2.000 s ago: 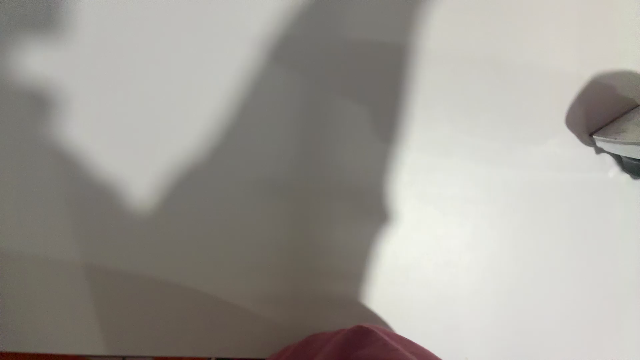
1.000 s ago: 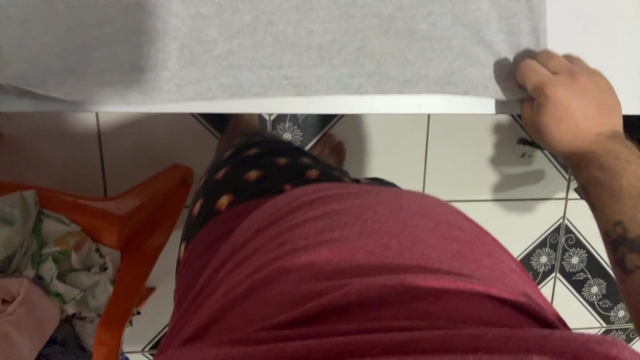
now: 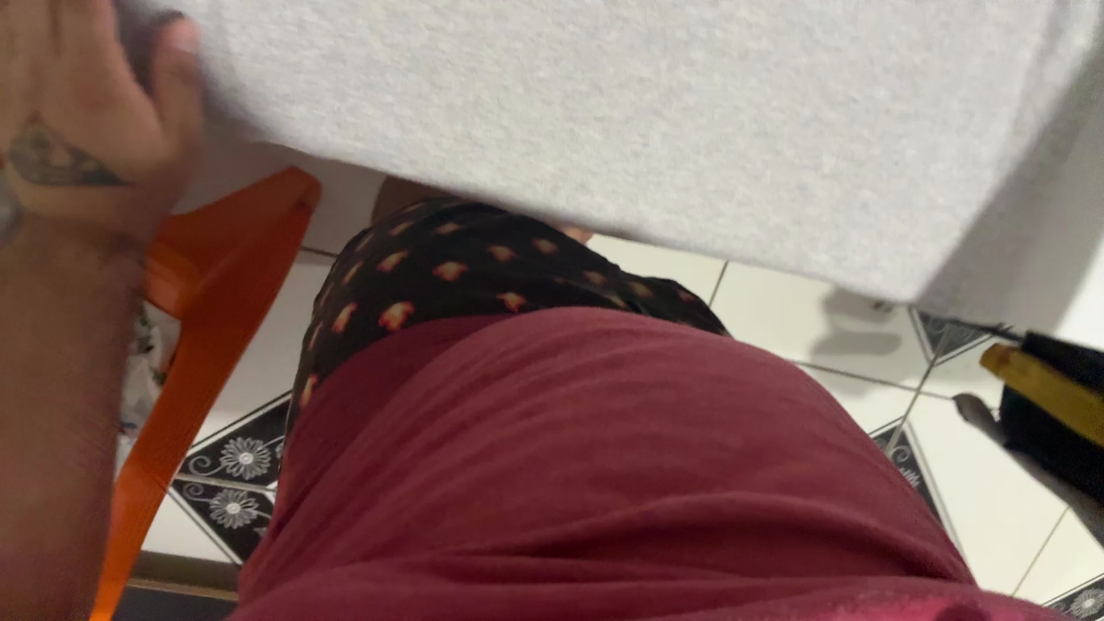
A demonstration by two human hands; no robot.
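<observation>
Grey heathered fabric lies over a white table and reaches its near edge. At the upper left, my left hand, tattooed on the back, lies flat at the fabric's left side, its thumb on or beside the cloth; the fingertips are cut off by the frame. My right hand is out of view. A black and yellow object, its kind unclear, stands at the right edge near the table's corner.
An orange plastic chair holding patterned cloth is at the left, under my forearm. My maroon shirt and black patterned shorts are below the table edge. The floor has white tiles with black flower inserts.
My left hand has come into view at the upper left. My right hand, which was at the fabric's right corner, has left the view. The view has shifted.
</observation>
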